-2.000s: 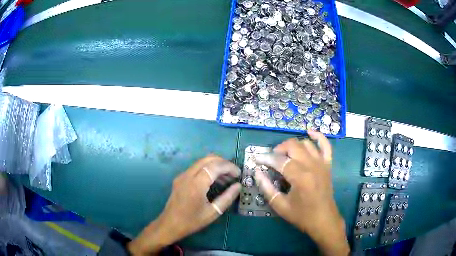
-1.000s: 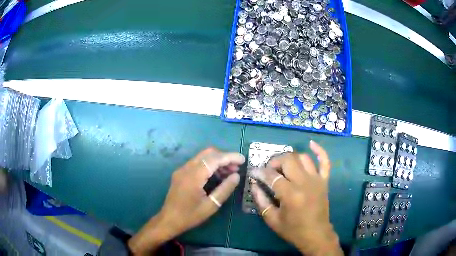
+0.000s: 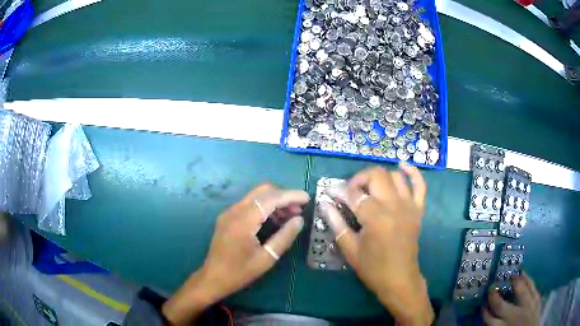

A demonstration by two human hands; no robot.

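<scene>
A grey metal fixture plate (image 3: 320,255) lies on the green bench between my hands, with silver discs in some pockets. My right hand (image 3: 381,235) covers its right and upper part, fingertips over the pockets; whether they pinch a disc is hidden. My left hand (image 3: 251,232) is at the plate's left edge, thumb and fingers apart, with nothing visible between them. Both hands wear light bands on the fingers. A blue tray (image 3: 365,155) heaped with loose round metal parts (image 3: 356,76) stands just beyond the plate.
Several fixture plates with discs (image 3: 486,184) lie at the right. Another person's hand (image 3: 516,302) touches the lower right one. Clear plastic bags (image 3: 67,172) lie at the left edge. A white strip (image 3: 159,119) crosses the bench.
Another person's hand has come in at the lower right plate. My right hand has shifted over the plate, its fingers moving about the upper pockets. My left hand has stayed nearly in place.
</scene>
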